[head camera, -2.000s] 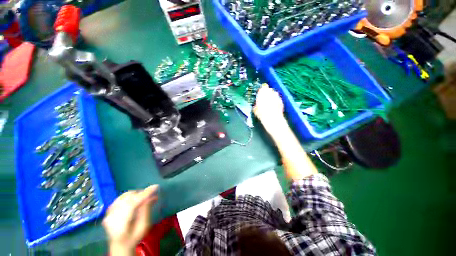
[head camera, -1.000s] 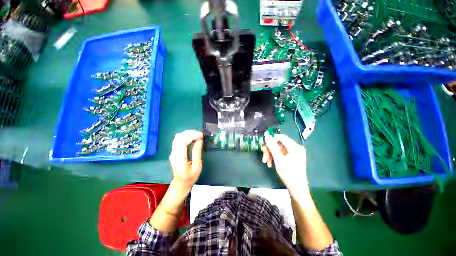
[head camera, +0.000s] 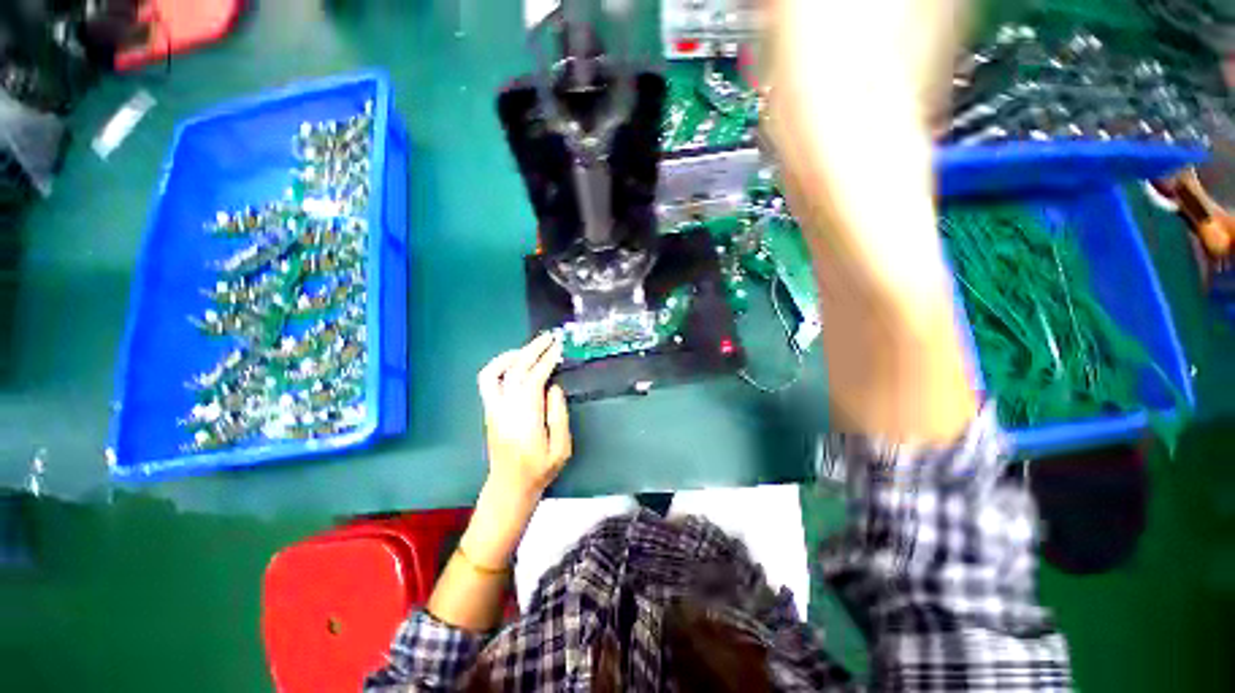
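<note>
A green circuit board (head camera: 610, 339) with silvery parts lies on the black fixture base (head camera: 691, 355), under the clear pressure head (head camera: 605, 291) of the black upright fixture (head camera: 582, 163). My left hand (head camera: 523, 413) is at the board's left end with its fingertips touching or almost touching it. Whether it grips the board cannot be told. My right forearm, large and blurred, reaches up past the fixture's right side to the top edge. My right hand is cut off there, and so is the fixture's handle.
A blue tray (head camera: 393, 271) with rows of boards stands left. A loose board pile (head camera: 772, 251) and pale side box (head camera: 704, 183) lie right of the upright. Blue bins (head camera: 1070, 431) with green strips and silvery boards stand right. A red stool (head camera: 332, 609) is below the bench.
My right hand has left the board's right end and gone up out of view. The board has moved from the base's front edge back under the pressure head, with my left hand still beside it.
</note>
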